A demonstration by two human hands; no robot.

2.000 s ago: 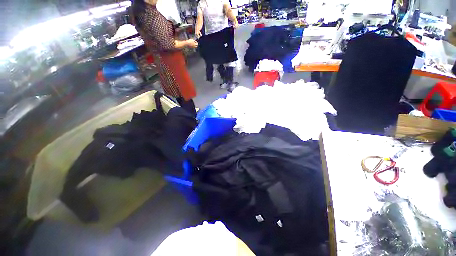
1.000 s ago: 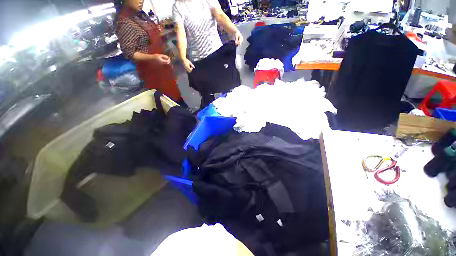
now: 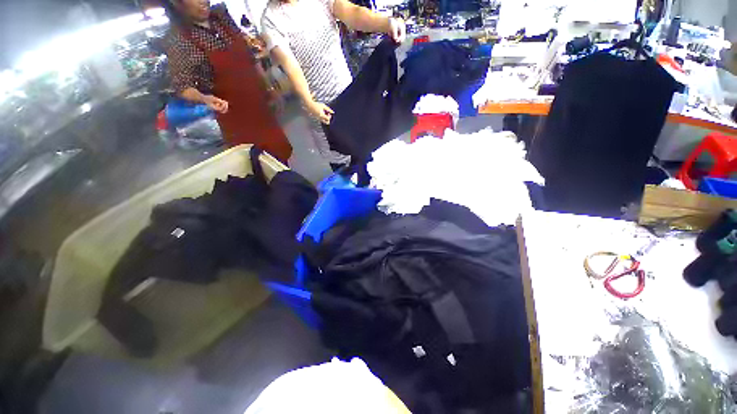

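Neither of my hands is in view. A heap of black garments [image 3: 420, 283] with small white labels lies in a blue bin [image 3: 343, 209] in front. White fabric pieces [image 3: 452, 174] are heaped behind it. More black garments [image 3: 218, 230] lie in a cream bin [image 3: 89, 275] at left. A white rounded thing [image 3: 327, 392] is cut off by the bottom edge; I cannot tell what it is.
On the white table [image 3: 566, 267] at right are scissors [image 3: 622, 275] with red and yellow handles, clear plastic bags [image 3: 654, 364] and dark thread cones [image 3: 715, 255]. Two people [image 3: 311, 69] stand behind the bins, one holding a black garment [image 3: 368, 105]. Another black garment [image 3: 606, 129] hangs behind the table.
The two people have come closer to the bins. One has raised the black garment by a corner, so it hangs slanted. The bins and table look unchanged.
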